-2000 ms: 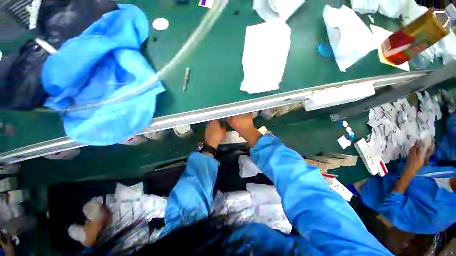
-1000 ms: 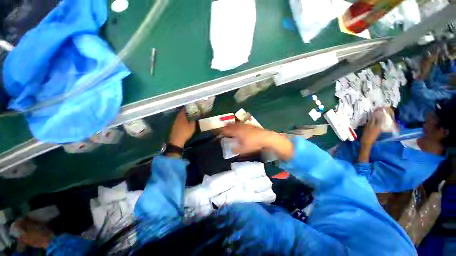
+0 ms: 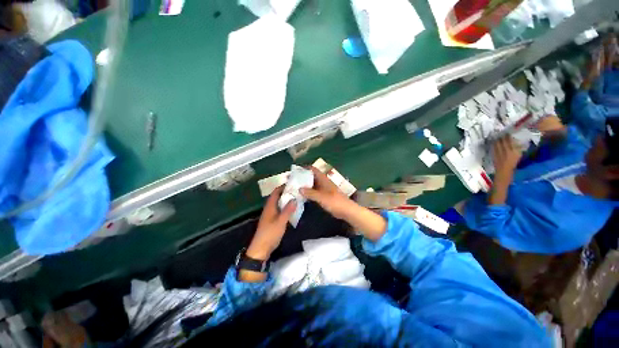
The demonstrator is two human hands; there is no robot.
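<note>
A white wrapped unit (image 3: 296, 190), small and crumpled, is held between my two hands above the front edge of the green bench. My left hand (image 3: 273, 221), with a dark watch at the wrist, grips its lower left side. My right hand (image 3: 328, 193) holds its right side. A small product box (image 3: 273, 184) lies behind my hands, partly hidden by them. Another small pale box (image 3: 334, 177) lies just right of it. More white wrapped units (image 3: 326, 264) lie in the black tray (image 3: 203, 255) below my forearms.
A metal rail (image 3: 217, 162) edges the raised green shelf. A blue cloth (image 3: 61, 156), white bags (image 3: 259, 73) and a red-gold package (image 3: 478, 19) lie on it. Beige boxes (image 3: 400, 192) are stacked at right. A person in blue (image 3: 529, 211) works beside a white pile (image 3: 499, 112).
My hands have come together around a white wrapped unit, in front of the box with the red mark. The view has shifted, so the shelf things appear further left.
</note>
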